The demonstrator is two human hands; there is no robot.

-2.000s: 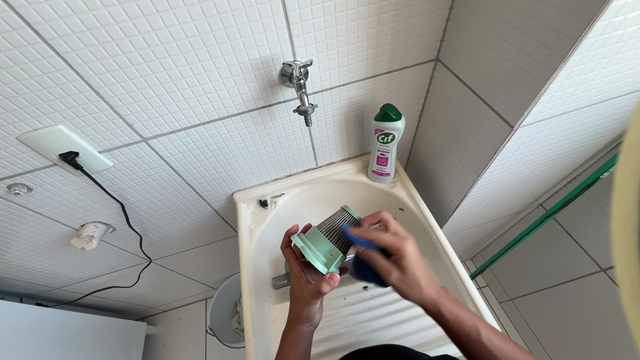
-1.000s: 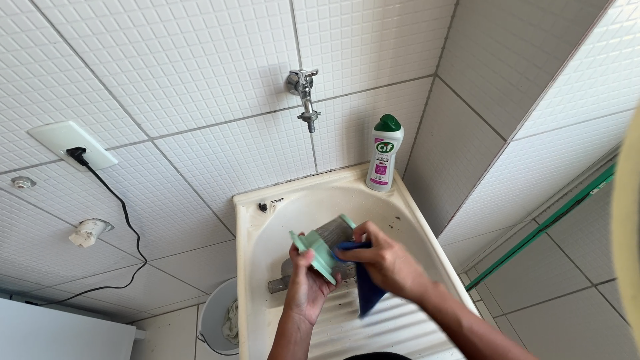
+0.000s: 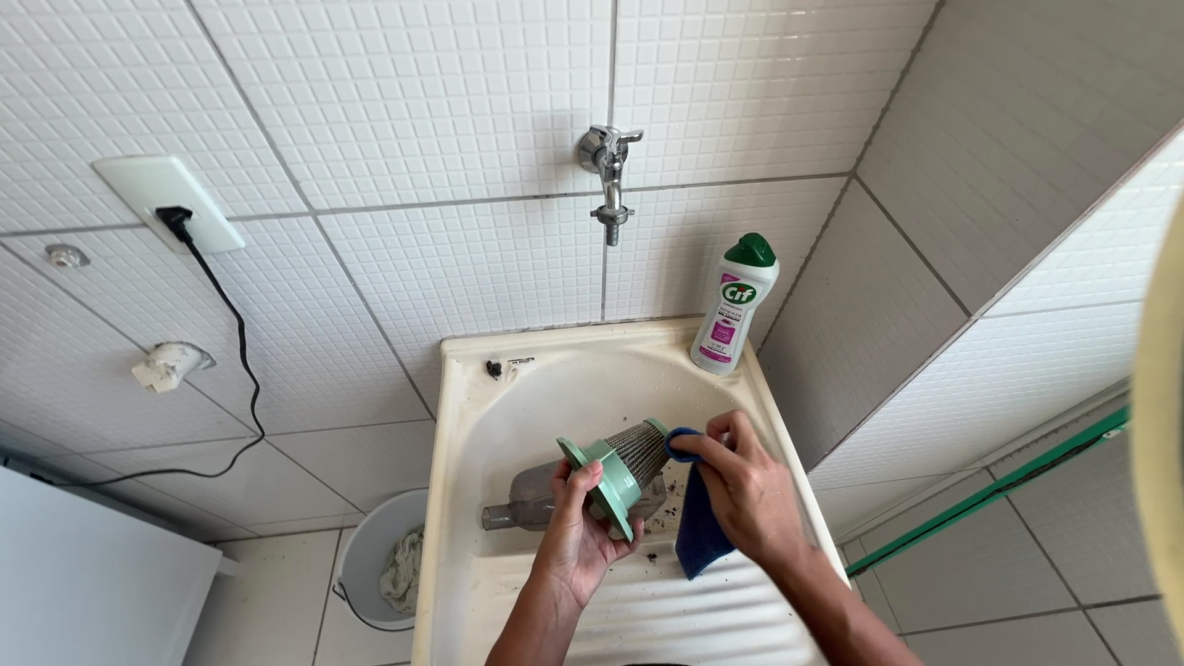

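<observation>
My left hand [image 3: 585, 536] grips the green plastic flange of a vacuum cleaner filter [image 3: 622, 472], tilted above the laundry sink [image 3: 453, 416]. The filter's pleated part points up and right. In my right hand [image 3: 754, 481] is a blue cloth [image 3: 701, 532], one end bunched at the fingertips beside the filter's far end, the rest hanging down. Beneath the filter, a translucent grey plastic container [image 3: 536, 490] lies in the basin, partly hidden by my left hand and the filter. Dark bits of debris [image 3: 653, 558] are scattered near it.
A Cif bottle [image 3: 733, 310] stands on the sink's back right corner. Above the basin, a metal tap [image 3: 610, 176] juts from the tiled wall. A grey bucket [image 3: 356, 564] holding a cloth is on the floor at left, near a white appliance [image 3: 83, 564]. A black cord hangs from a wall outlet [image 3: 171, 199].
My right hand and the cloth have moved from over the filter's pleats to its far end, leaving the pleats in view. The left hand still holds the filter.
</observation>
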